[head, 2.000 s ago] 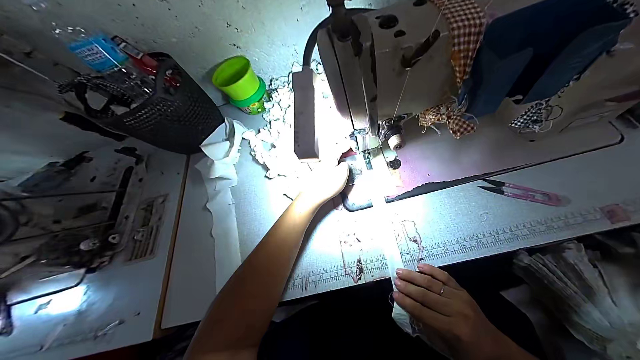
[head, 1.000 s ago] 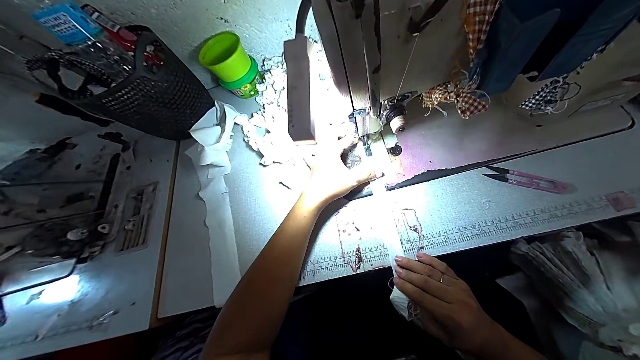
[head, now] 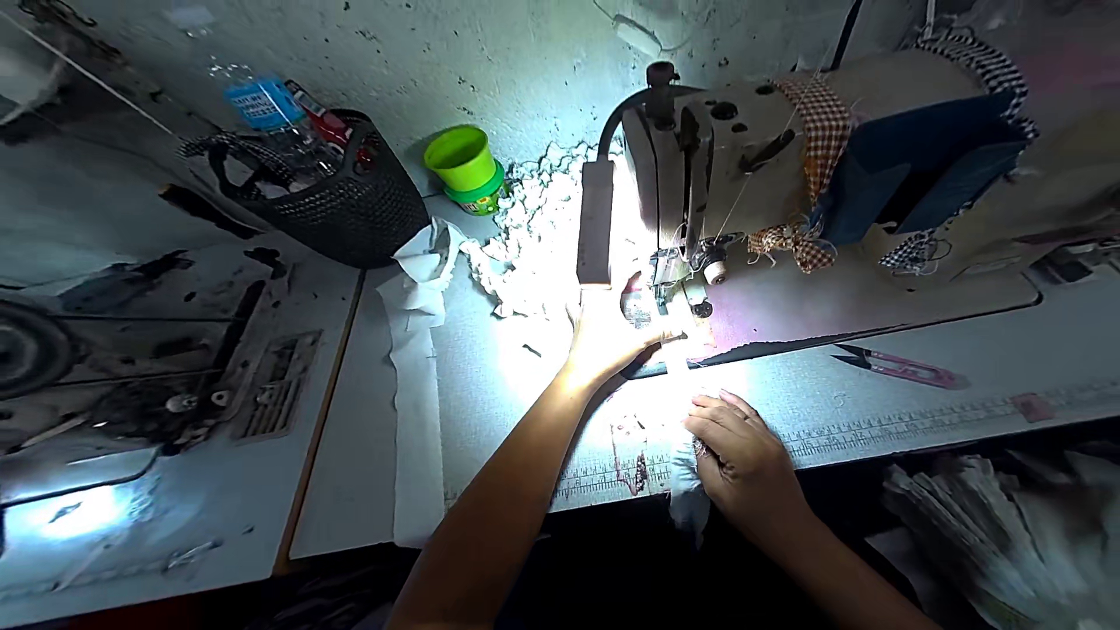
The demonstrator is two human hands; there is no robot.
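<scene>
Under the lit head of a sewing machine (head: 726,175), a white fabric strip (head: 687,472) runs from the presser foot (head: 662,293) toward the table's front edge. My left hand (head: 604,328) lies just left of the needle area, fingers spread, its thumb near the strip beside the foot; glare hides the exact contact. My right hand (head: 735,437) grips the strip nearer the front edge, with its lower end hanging past that edge. A gathered heap of white fabric (head: 534,236) lies behind my left hand.
A black basket (head: 341,210) with a bottle stands at the back left, near green cups (head: 464,166). Another white cloth length (head: 416,394) lies left. Pink thread snips (head: 910,367) rest at the right, behind a printed ruler (head: 875,430). Stacked cloth (head: 980,534) sits at lower right.
My right hand has moved up along the strip, closer to the presser foot. My left hand stays beside the needle area. The view has shifted somewhat.
</scene>
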